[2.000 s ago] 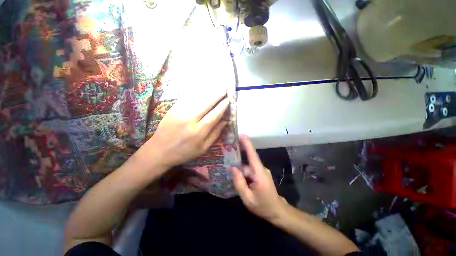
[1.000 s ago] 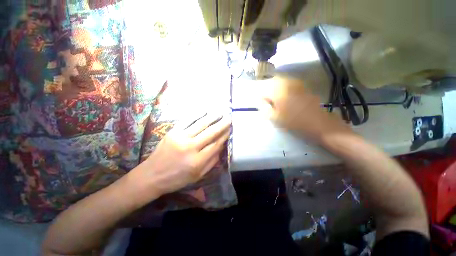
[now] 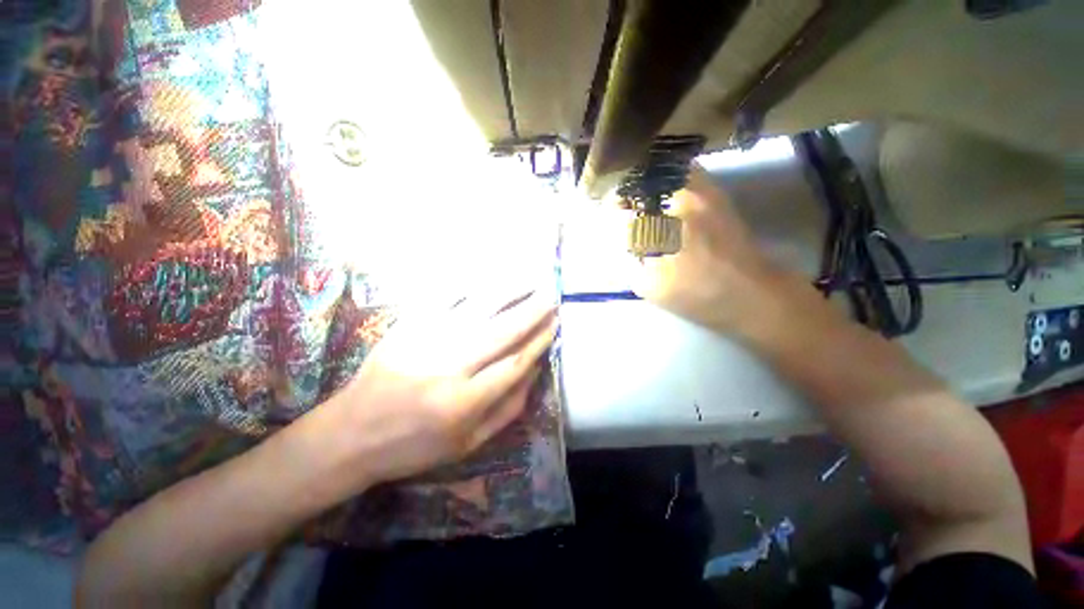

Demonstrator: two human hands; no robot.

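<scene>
The patterned cloth (image 3: 178, 292) lies on the left of the machine bed, washed out white under the lamp. Its straight right edge runs down from the needle area, where glare hides the needle and presser foot. My left hand (image 3: 434, 393) lies flat on the cloth near that edge, fingers slightly spread and grasping nothing visible. My right hand (image 3: 707, 268) is right of the cloth, beside and partly behind the knurled brass knob (image 3: 656, 234). Its fingertips are lost in glare and behind machine parts, so any hold is unclear.
The cream machine head (image 3: 832, 66) spans the top. Black scissors (image 3: 886, 280) lie on the white bed (image 3: 666, 387), right of my right hand. A dark switch plate (image 3: 1053, 345) is at far right. A red object (image 3: 1046, 464) stands below it, and scraps litter the floor.
My right hand has left the cloth's lower edge and moved up beside the knob. My left hand stays on the cloth. The view has shifted, showing more of the machine head.
</scene>
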